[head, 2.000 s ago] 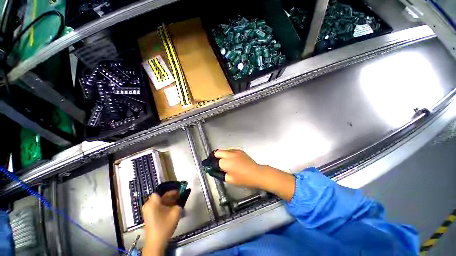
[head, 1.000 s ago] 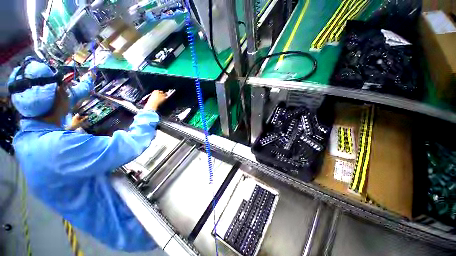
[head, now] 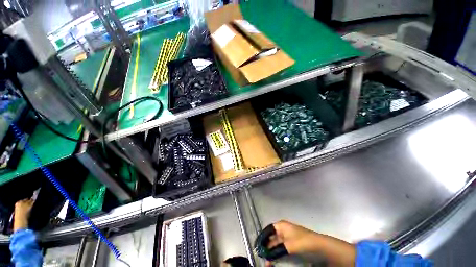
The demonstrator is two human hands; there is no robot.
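My right hand [head: 297, 242], with black finger coverings, is over the metal bench at the lower centre. Its thumb and fingertips close on a small dark green component [head: 263, 250]. My left hand [head: 237, 261] is cut off by the bottom edge. Only its black-covered fingertips and a bit of skin show, so its grip is hidden. A shallow pale tray [head: 171, 241] with rows of black strips [head: 192, 242] lies on the bench to the left of my hands.
Behind the bench are a bin of black strips [head: 182, 156], flat cardboard [head: 258, 148] with striped strips, and bins of green components [head: 295, 125]. The upper shelf holds a black-parts bin [head: 195, 86] and an open box [head: 248, 47]. A blue coiled cord [head: 57, 187] and another person's hand [head: 22, 211] are left.
The view has swung back right from the other worker. My right hand and left fingertips have come into view. The green component bins show again.
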